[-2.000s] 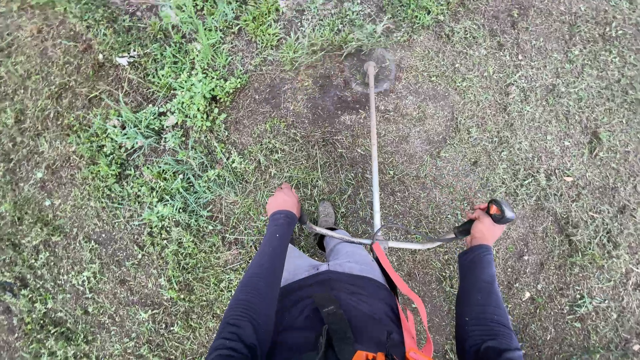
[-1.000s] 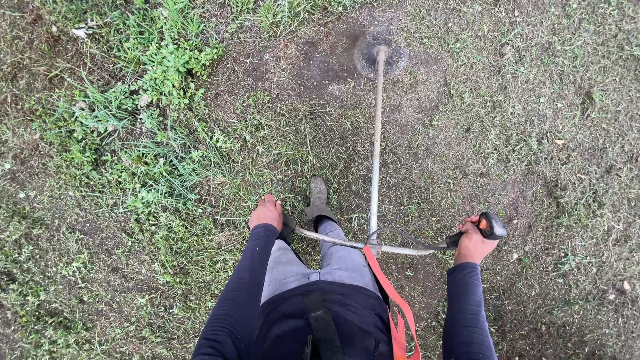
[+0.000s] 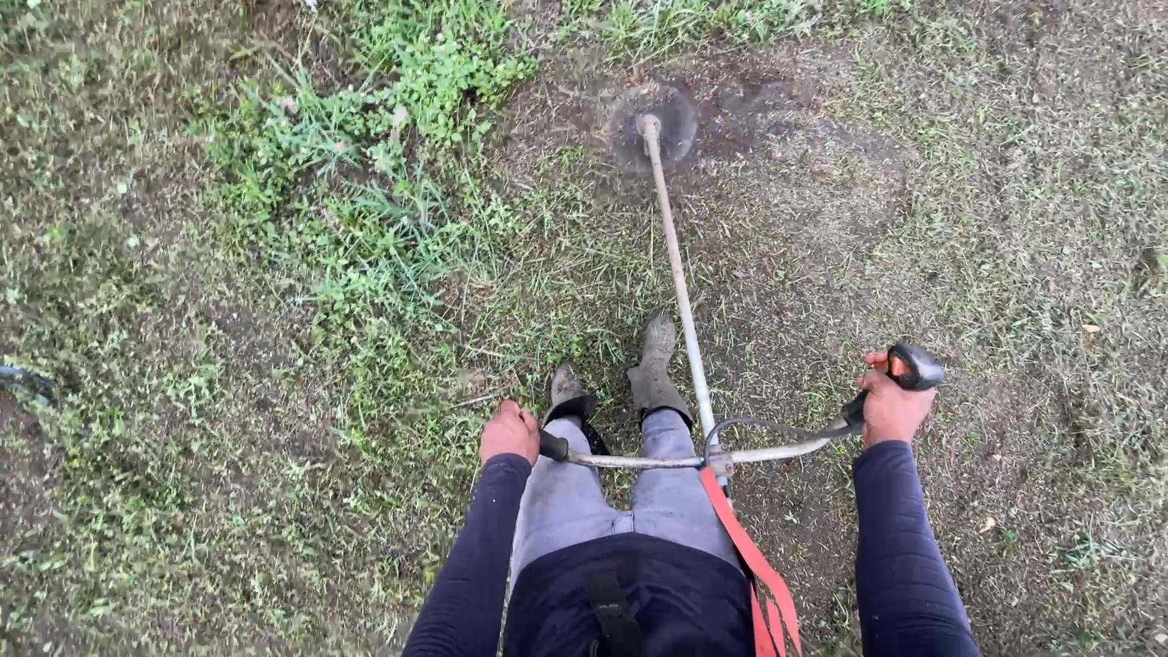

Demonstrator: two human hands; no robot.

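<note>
A brush cutter's handlebar (image 3: 639,462) crosses in front of my thighs. My left hand (image 3: 511,432) is closed round its black left grip (image 3: 553,445). On the other side my right hand (image 3: 894,403) holds the black and orange control grip (image 3: 915,367). The long metal shaft (image 3: 680,283) runs forward from the bar to a round, blurred cutting head (image 3: 652,128) low over bare soil. An orange-red harness strap (image 3: 748,547) hangs from the shaft near the bar clamp.
Leafy green weeds (image 3: 420,82) grow ahead and to the left of the cutting head. Short cut grass (image 3: 1022,228) covers the ground at right. My boots (image 3: 655,365) stand just left of the shaft. A dark curved object (image 3: 27,383) lies at the left edge.
The cutting head has swung left relative to my body, nearer the weeds. A second boot now shows beside the one seen earlier. Both hands have kept their hold.
</note>
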